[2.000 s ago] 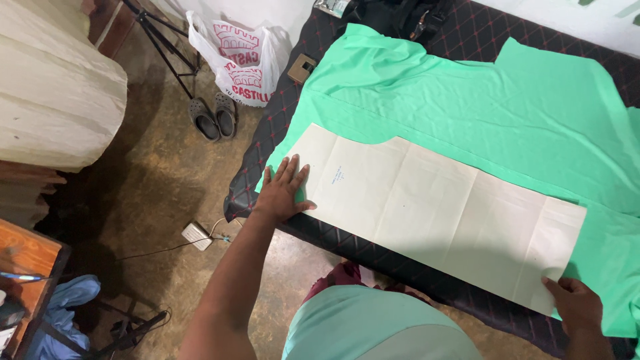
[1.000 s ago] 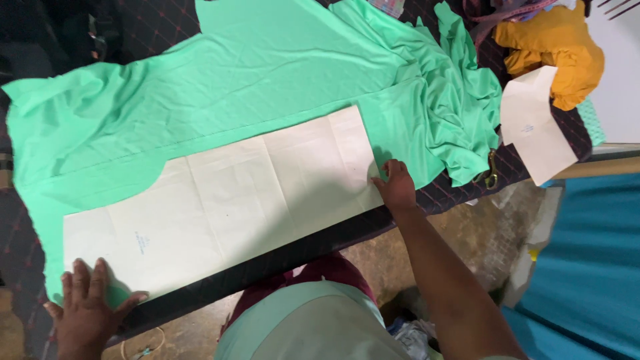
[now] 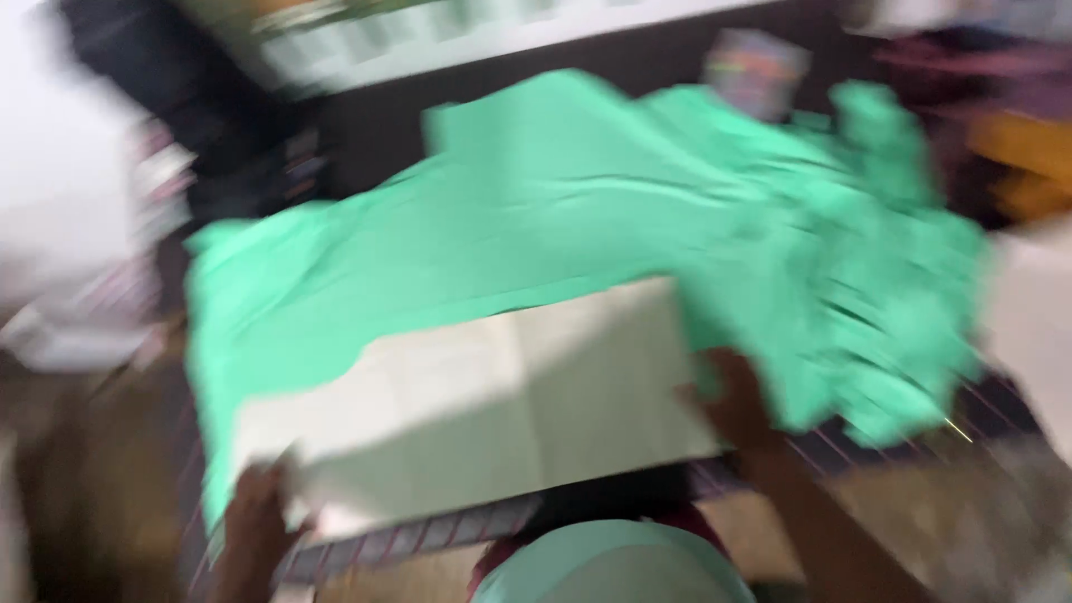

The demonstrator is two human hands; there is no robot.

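Note:
A cream paper sewing pattern piece (image 3: pixel 502 402), creased across and curved at its upper left, lies on mint-green fabric (image 3: pixel 536 209) near the front edge. My left hand (image 3: pixel 260 511) is at the pattern's lower left corner, thumb apart from the fingers. At the right end, my right hand (image 3: pixel 733 394) touches or nearly touches the short edge of the paper. Blur hides the exact contact of both hands. The fabric is bunched into folds on the right and flatter on the left.
Beneath the fabric is a dark surface with a stitched diamond pattern (image 3: pixel 486 523). A black bag or cloth (image 3: pixel 226 126) stands at the back left. Orange cloth (image 3: pixel 1026 159) and a pale paper piece (image 3: pixel 1034 310) are at the right. White plastic bags (image 3: pixel 84 322) sit at the left.
The view has swung right, then partly back left. Both hands stay by the two ends of the pattern piece, which remains on the green fabric.

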